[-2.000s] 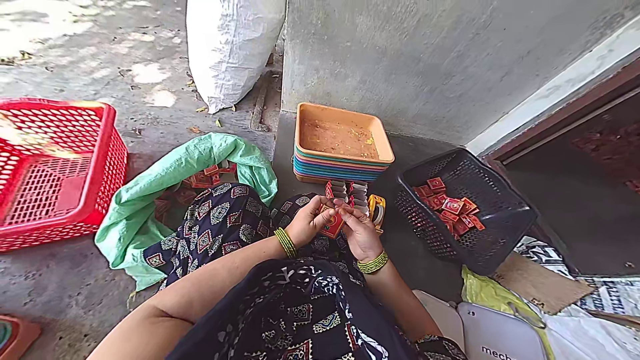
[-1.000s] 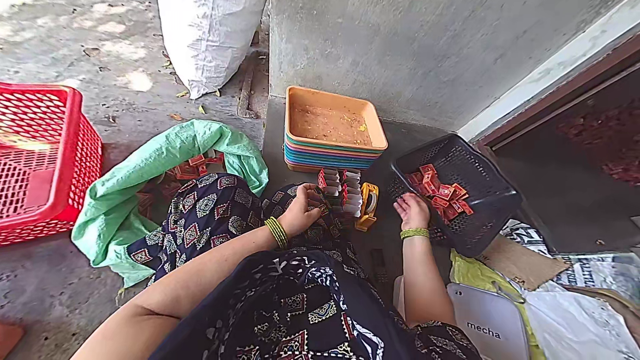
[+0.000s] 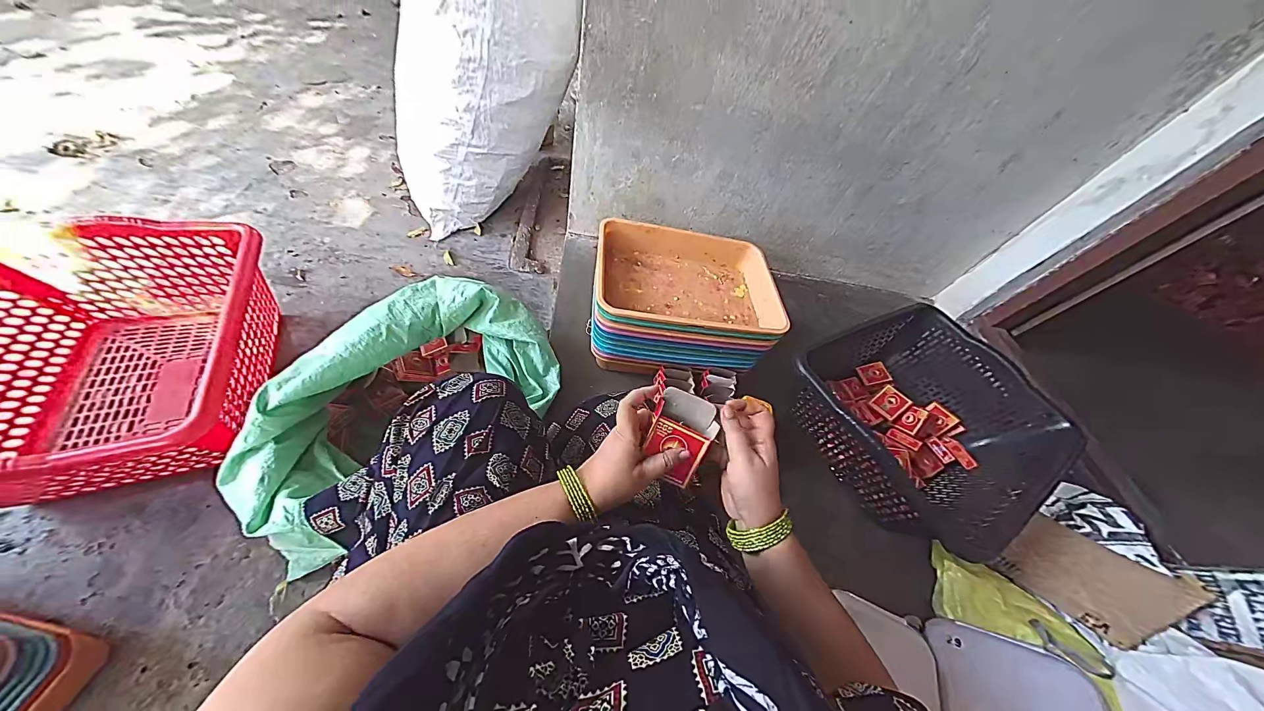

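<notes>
My left hand (image 3: 635,449) is shut on a small red cardboard box (image 3: 681,444) with its pale inside showing at the top. My right hand (image 3: 750,459) is at the box's right edge, fingers bent; whether it grips the box is hard to tell. Just beyond my hands stand several open small boxes (image 3: 713,383), partly hidden. A bit of a yellow object (image 3: 758,403), probably a tape dispenser, shows behind my right fingers. Small red boxes (image 3: 908,420) lie in a black plastic basket (image 3: 997,405) on the right. More red boxes (image 3: 423,363) lie in a green sack (image 3: 286,405) on the left.
A stack of plastic trays (image 3: 691,331), orange on top, stands against the grey wall (image 3: 839,128). A red plastic basket (image 3: 242,365) is at the left, and a white sack (image 3: 484,109) stands behind. Cardboard (image 3: 1096,583) and a yellow-green bag (image 3: 997,602) lie at the lower right.
A second ago my right hand was beside the black basket; it has moved left to meet my left hand. A red box with its top apart now shows between them.
</notes>
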